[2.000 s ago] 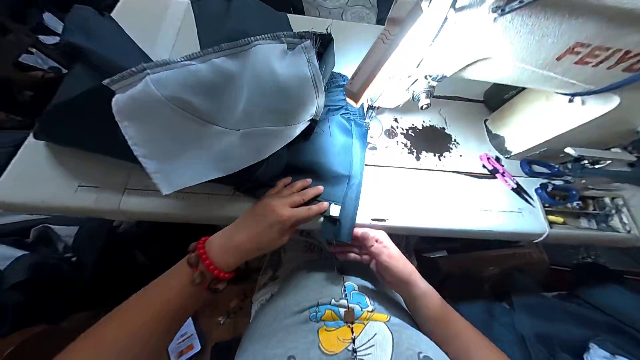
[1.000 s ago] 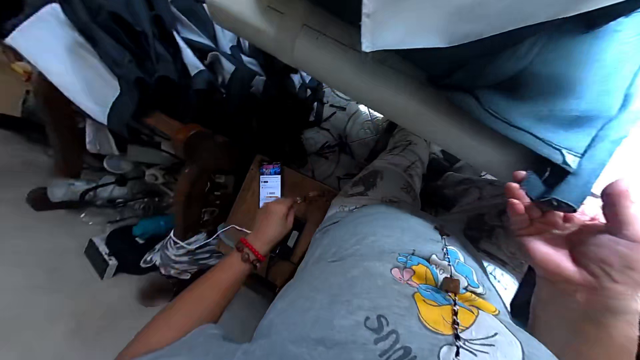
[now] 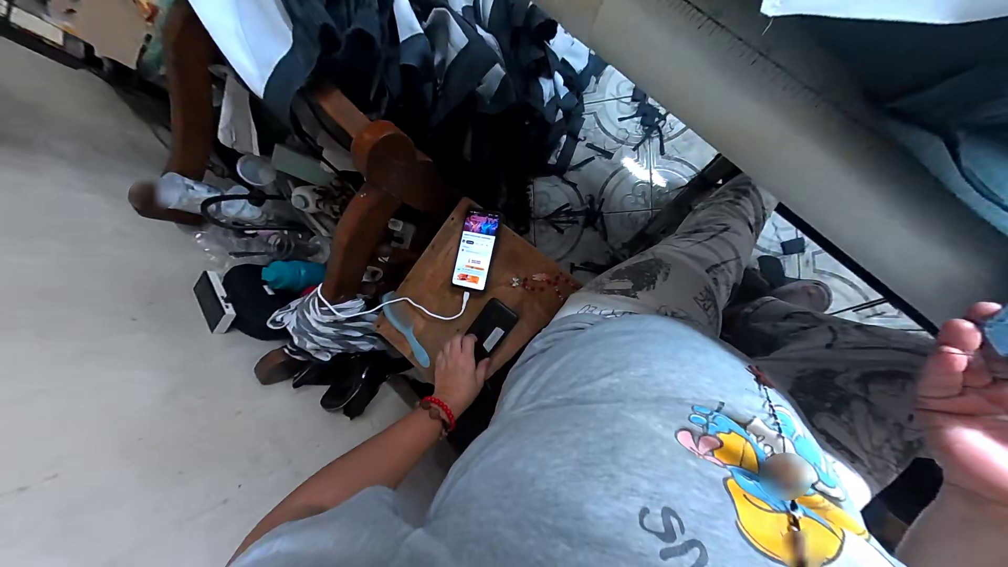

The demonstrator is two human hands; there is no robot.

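On a small wooden stool or stand (image 3: 524, 276) at my left lie a lit smartphone (image 3: 476, 248) with a white cable (image 3: 429, 312), a dark phone-like device (image 3: 494, 329), a pale blue spoon-like item (image 3: 406, 331) and a string of red beads (image 3: 549, 283). My left hand (image 3: 459, 370), with a red bead bracelet at the wrist, rests its fingers at the near end of the dark device; whether it grips is unclear. At the right edge, my right hand (image 3: 965, 394) has its fingertips around the edge of dark blue fabric (image 3: 997, 331), partly out of view.
The sewing table's edge (image 3: 756, 102) runs diagonally at the upper right, with blue and white fabric on it. Left of the stool are a wooden furniture leg (image 3: 358, 228), a bundle of striped cloth (image 3: 331, 327), shoes and bottles. Dark and white garments (image 3: 425, 71) hang above.
The view has swung left and down from the sewing machine. My left hand has left the fabric seen on the table earlier, was near the lit phone, and is now at the dark device.
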